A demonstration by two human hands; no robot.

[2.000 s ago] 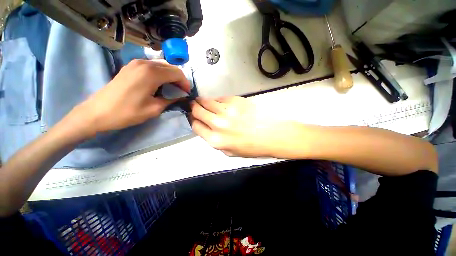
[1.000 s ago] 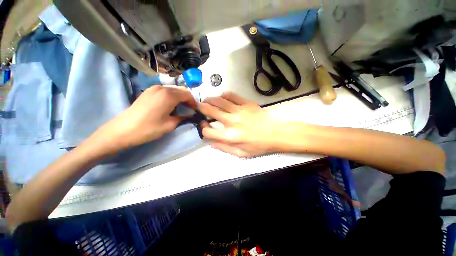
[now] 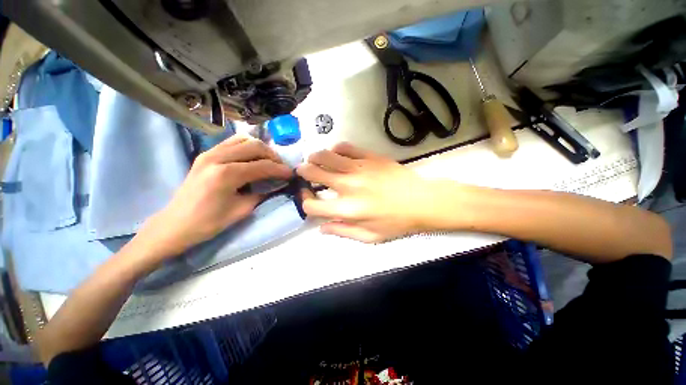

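Pale blue-grey garment panels [image 3: 135, 169] lie on the machine table left of the needle area and run under my left forearm. My left hand [image 3: 226, 180] pinches a narrow dark folded edge [image 3: 299, 197] of the cloth just in front of the blue knob [image 3: 284, 129]. My right hand [image 3: 361, 192] holds the same dark edge from the right, fingertips close to those of my left hand. The fingers hide most of the fold. The presser foot and needle cannot be made out.
The sewing machine head [image 3: 248, 45] hangs above my hands. Black scissors [image 3: 421, 105], a wooden-handled awl [image 3: 499, 126] and slim dark tools [image 3: 556, 131] lie to the right. Folded blue cloth [image 3: 440, 36] is behind the scissors. Blue crates [image 3: 519, 289] stand below the table edge.
The camera view has shifted, so the machine head covers more of the top. Both hands stay together at the dark edge, with small finger movements; my left hand's fingers lie flatter over the fold.
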